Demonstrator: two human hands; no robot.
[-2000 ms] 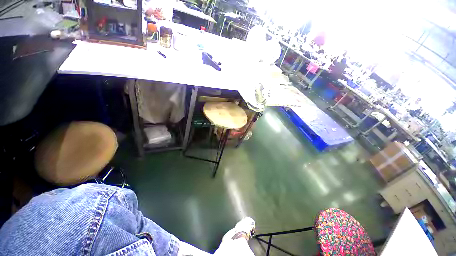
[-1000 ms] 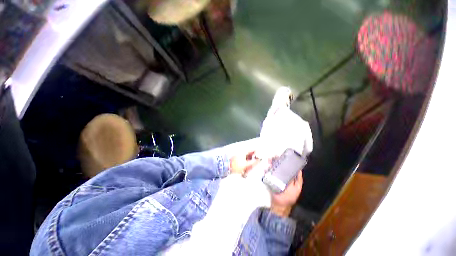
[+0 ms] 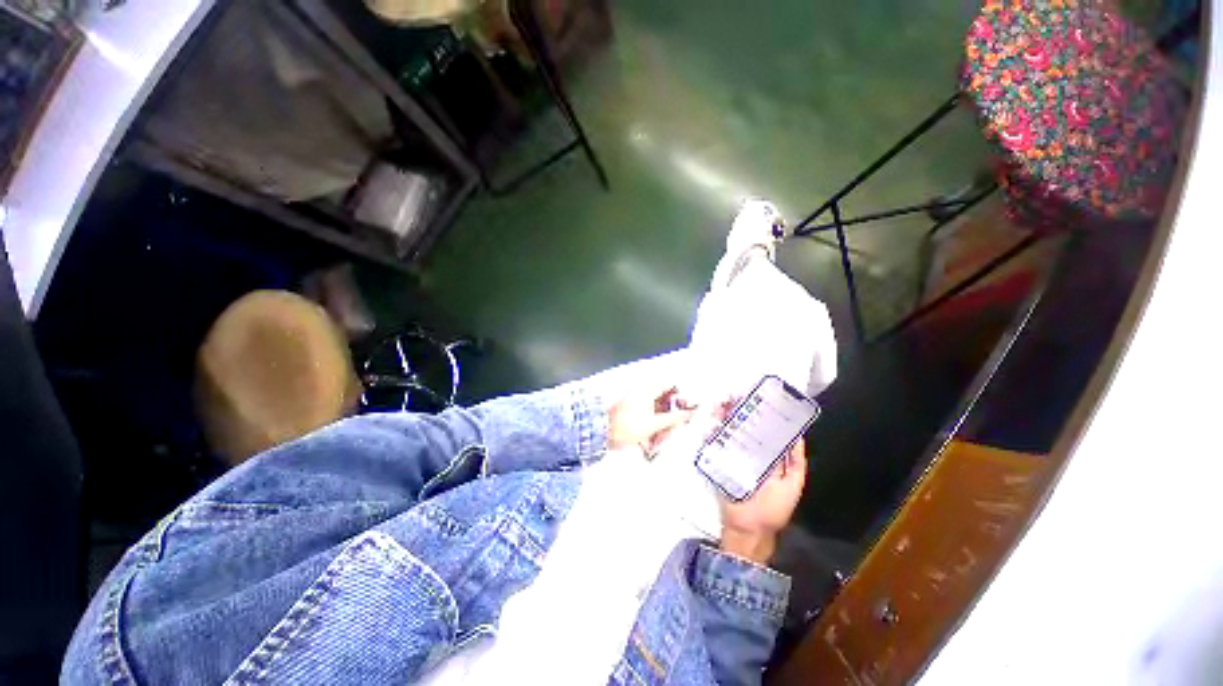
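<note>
A smartphone point(image 3: 758, 438) with a lit, pale screen and a dark edge lies tilted over the white trousers point(image 3: 765, 322). My right hand point(image 3: 771, 507) holds it from below and along its right side; part of the palm and fingers is behind the phone. My left hand point(image 3: 647, 422) is just left of the phone, over the trousers, small and overexposed. Its fingers are bent and a little apart, with nothing seen in them. Light blue denim sleeves point(image 3: 335, 496) cover both arms.
A round tan stool point(image 3: 275, 373) is at left, a red patterned stool point(image 3: 1066, 107) at upper right. A white table edge point(image 3: 101, 101) curves at upper left. A white surface point(image 3: 1140, 496) and a brown panel point(image 3: 925, 563) are at right. A white shoe point(image 3: 759, 225) is ahead.
The view has tipped down from the tables to the lap, bringing both hands and the phone into sight. Since one second ago, the phone screen has turned from grey to lit.
</note>
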